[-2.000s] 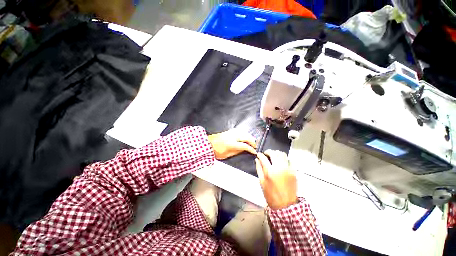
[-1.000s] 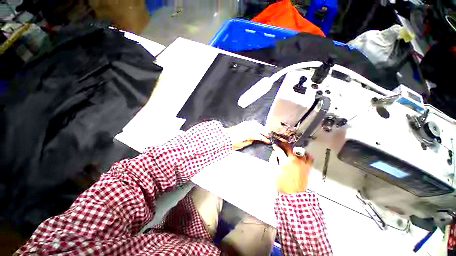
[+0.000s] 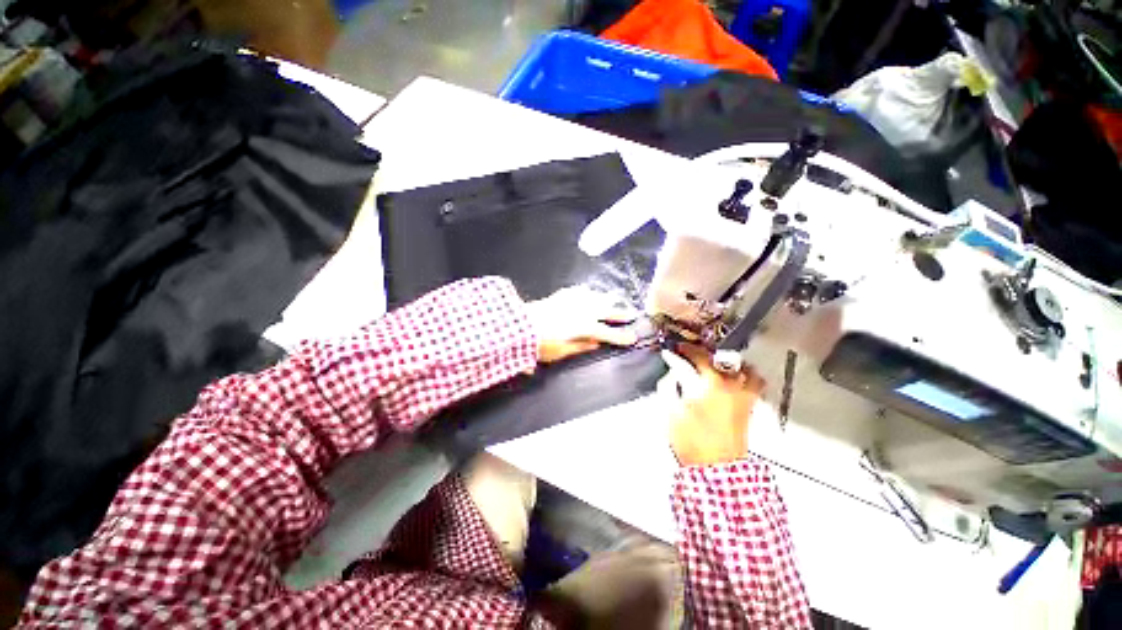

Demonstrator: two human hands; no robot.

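Note:
A black base panel point(image 3: 492, 234) lies on the white table, partly under the sewing machine head point(image 3: 704, 265). A small silvery spot shows near its upper left corner. My left hand point(image 3: 588, 322) lies on the panel just left of the needle area, fingers extended and pressing on the cloth. My right hand point(image 3: 714, 400) is at the needle area, its fingertips at the panel's edge, partly hidden by the machine head. The presser foot point(image 3: 671, 330) is hard to see between my hands. Whether my right fingers pinch the cloth is unclear.
A large black heap point(image 3: 160, 259) lies to the left. Thread snips point(image 3: 898, 498) and a blue pen point(image 3: 1024, 566) lie on the white table point(image 3: 591, 474) at the right. A blue bin point(image 3: 591, 74) with dark cloth stands behind. The machine's control panel point(image 3: 960, 400) has a lit screen.
The panel has turned anticlockwise, and its lower part now shows below my left forearm. Compared with two seconds ago, my right hand has moved up to the needle area.

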